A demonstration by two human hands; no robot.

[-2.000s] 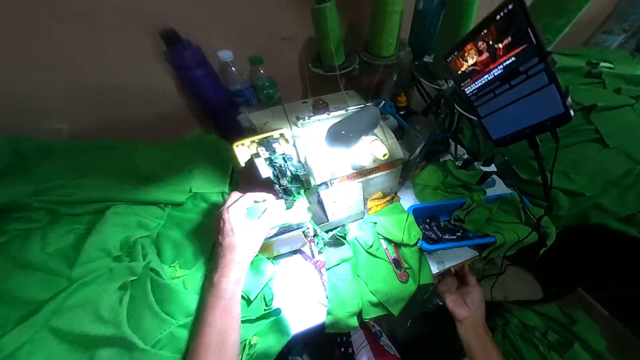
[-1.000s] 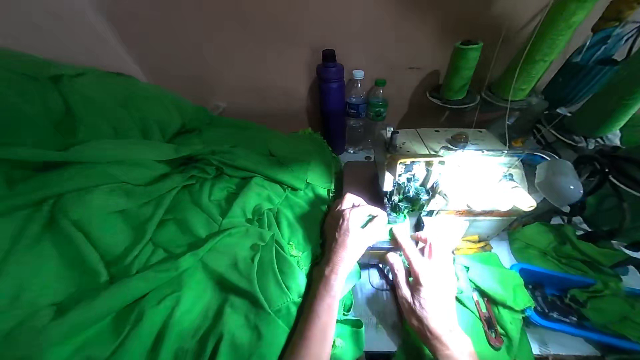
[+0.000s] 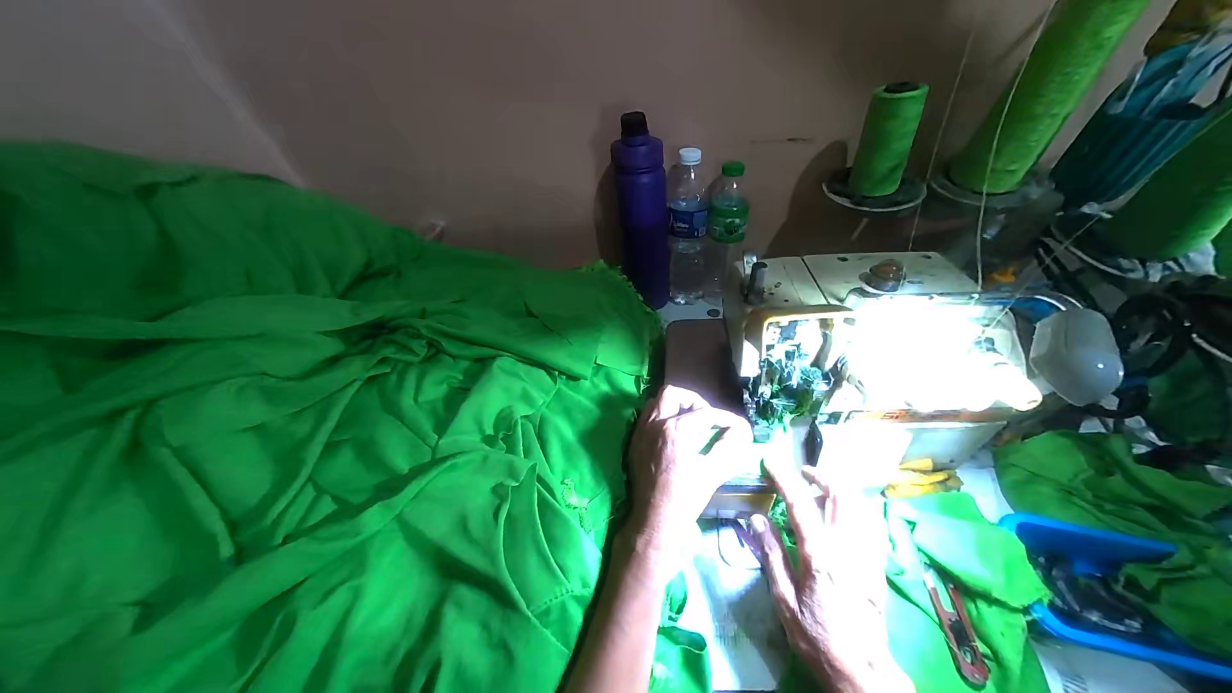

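Note:
An overlock sewing machine point(image 3: 789, 289) stands under a bright lamp, its front open on lint-covered green parts. My left hand point(image 3: 688, 448) is at the machine's left side, thumb and fingers pinched together; a small dark green bit shows at them, too small to name. My right hand point(image 3: 818, 539) lies just in front of the machine, fingers apart and pointing at the needle area; glare hides part of it, and no held thing shows. A large heap of green fabric point(image 3: 385, 462) borders my left forearm. Red-handled thread snips point(image 3: 955, 621) lie on green cloth right of my right hand.
Behind the machine stand a purple bottle point(image 3: 643, 212), two clear plastic bottles point(image 3: 687, 231) and green thread cones point(image 3: 887, 140) with threads running down. A blue tray point(image 3: 1107, 640) with dark items is at the lower right. A white lamp head point(image 3: 1076, 356) juts out beside the machine.
My right hand has come from beside the blue tray to the front of the machine. My left hand remains at the machine's left side. The view has swung left.

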